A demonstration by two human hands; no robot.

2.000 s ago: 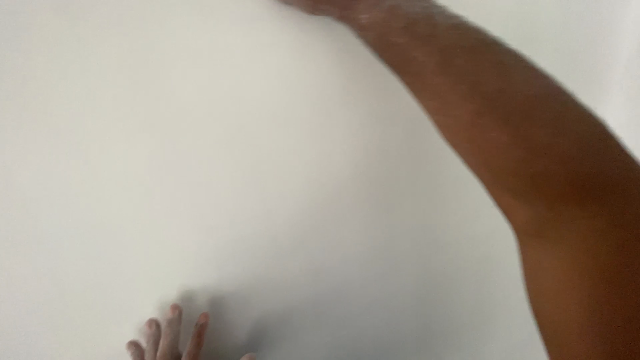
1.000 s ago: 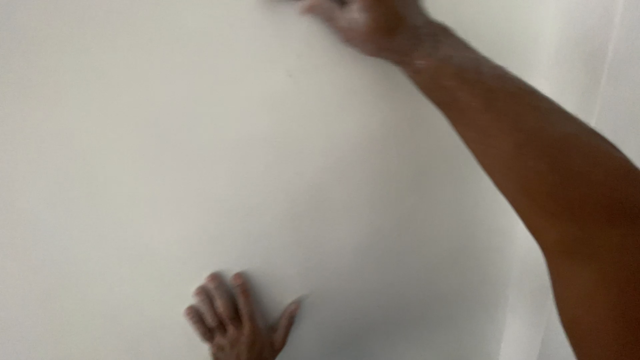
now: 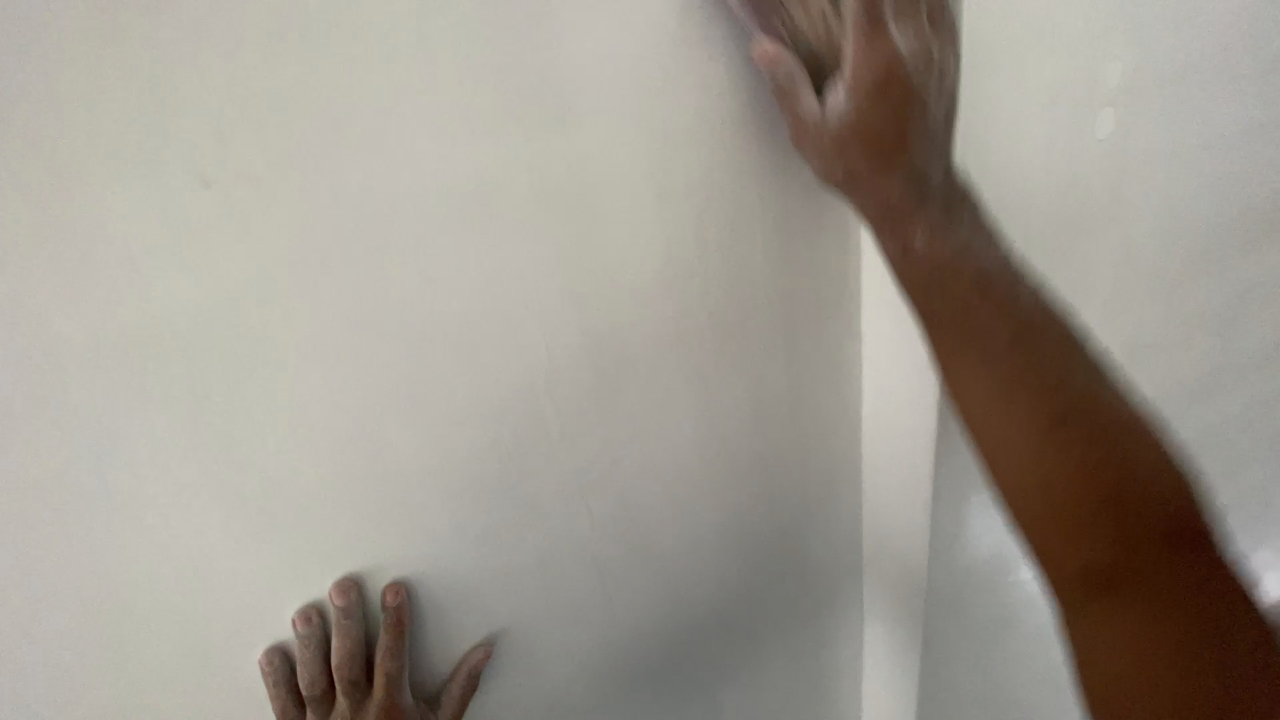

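Observation:
At the lower left of the head view, my left hand [image 3: 375, 660] rests spread against a pale wall [image 3: 450, 350], its fingers apart and dusted whitish. My right hand [image 3: 880, 120] reaches up to the top of the view, near the wall's right-hand edge. It grips a flat pad or block [image 3: 805, 30], dull brown with a purplish rim, and the pad lies against the wall. The top of the pad and part of the right fingers are cut off by the frame. White dust coats the back of this hand.
A narrow, lighter vertical strip [image 3: 895, 480] borders the wall on the right, partly behind my right forearm. Beyond it stands another pale, glossier surface [image 3: 1120, 250] with small light spots.
The view has shifted, bringing the wall's right border plainly into sight. My right hand, mostly out of frame two seconds ago, now shows with the pad. The left hand remains spread low on the wall.

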